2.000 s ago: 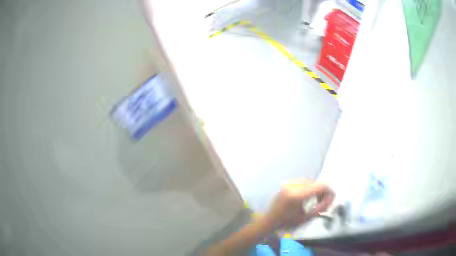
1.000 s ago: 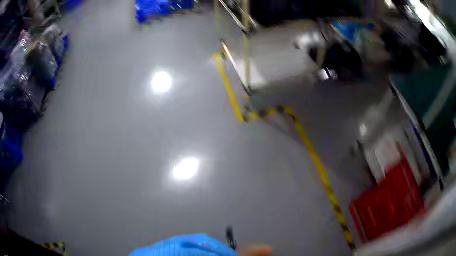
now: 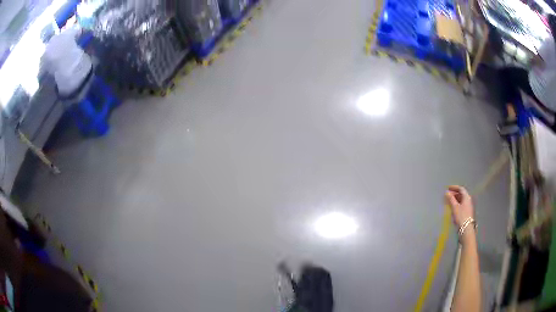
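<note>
My right hand is bare, with a bracelet at the wrist. It is held out over the grey floor at the lower right, fingers loosely curled and apart from the thumb, with nothing visible in it. My left hand is not in view. A blurred dark shape shows at the bottom edge, perhaps a foot or leg; I cannot tell.
Wrapped grey stacks stand upper left. A person in a white top is by a blue stool. Blue pallets lie upper right within black-yellow tape. Another person's leg shows beside the right-hand benches.
The view has swung from a pale door-like panel to the open floor. The red container has left view. The blue sleeve or cloth at the bottom is gone, and my right arm now reaches in at right.
</note>
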